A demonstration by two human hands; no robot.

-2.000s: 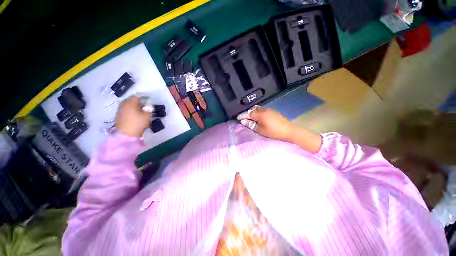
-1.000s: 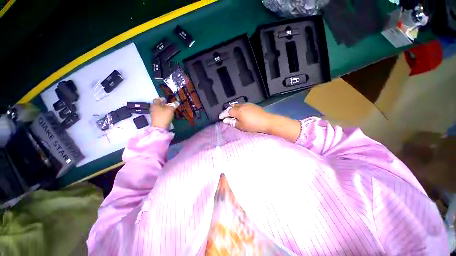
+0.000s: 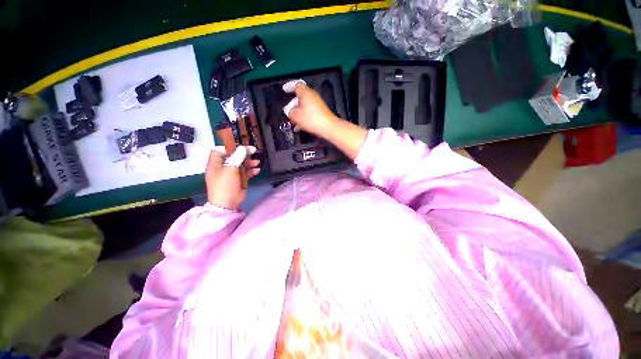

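Note:
Two black foam insert trays lie side by side, the left one (image 3: 327, 154) and the right one (image 3: 400, 133). Each has a pale-marked module near its front edge. My right hand (image 3: 309, 111), with white finger cots, is over the left tray; what is under its fingertips is hard to make out. A small black part with a pale label (image 3: 286, 132) shows in the tray's left slot. My left hand (image 3: 228, 175) is closed around an orange-brown strip (image 3: 225, 137). More strips (image 3: 249, 133) lie beside the left tray, under a small clear bag (image 3: 237, 106).
A white sheet (image 3: 133, 63) at left bears black modules (image 3: 150, 89); more modules (image 3: 234, 64) lie behind the strips. A large clear bag (image 3: 429, 28) and foam sheets (image 3: 492, 70) are at back right. A white carton (image 3: 554, 102) and red bin (image 3: 589, 146) are at far right.
My right hand has moved from the left tray's front edge up over its cut-outs. My left hand has gone from the white sheet to the strips and taken one. The view has shifted.

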